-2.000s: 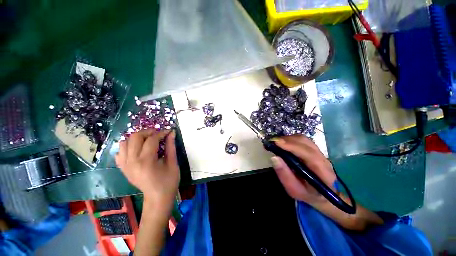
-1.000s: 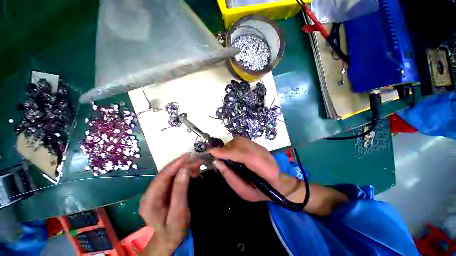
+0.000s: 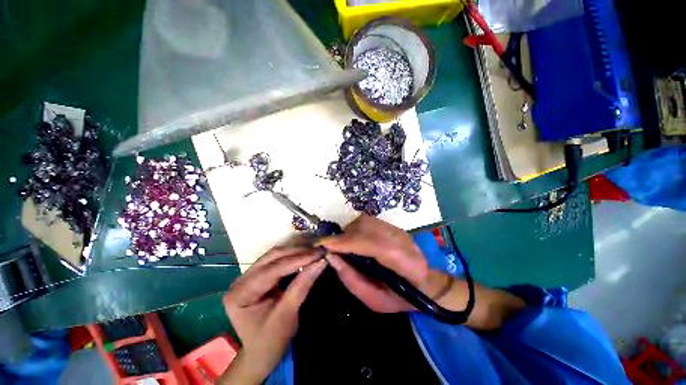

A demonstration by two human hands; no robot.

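My right hand (image 3: 387, 259) holds the black soldering iron (image 3: 402, 289), its thin metal tip pointing up and left over the cream work board (image 3: 301, 135). My left hand (image 3: 274, 289) meets it at the board's front edge. The fingertips of both hands are together around something small and dark, mostly hidden by the fingers. The main heap of dark round parts (image 3: 376, 165) lies on the right of the board. A few dark parts (image 3: 263, 173) lie apart at its left, and another (image 3: 301, 222) lies just beyond my fingers.
Pink-red and white discs (image 3: 165, 209) lie left of the board, with a bag of dark parts (image 3: 64, 169) further left. A translucent hood (image 3: 226, 68) overhangs the board. The tape-roll cup (image 3: 429, 64), yellow box (image 3: 399, 13) and blue station (image 3: 575, 75) stand behind and right.
My left hand has left the pink-red disc heap and come to my right hand at the board's front edge. The iron has moved left and down. The whole view has shifted.
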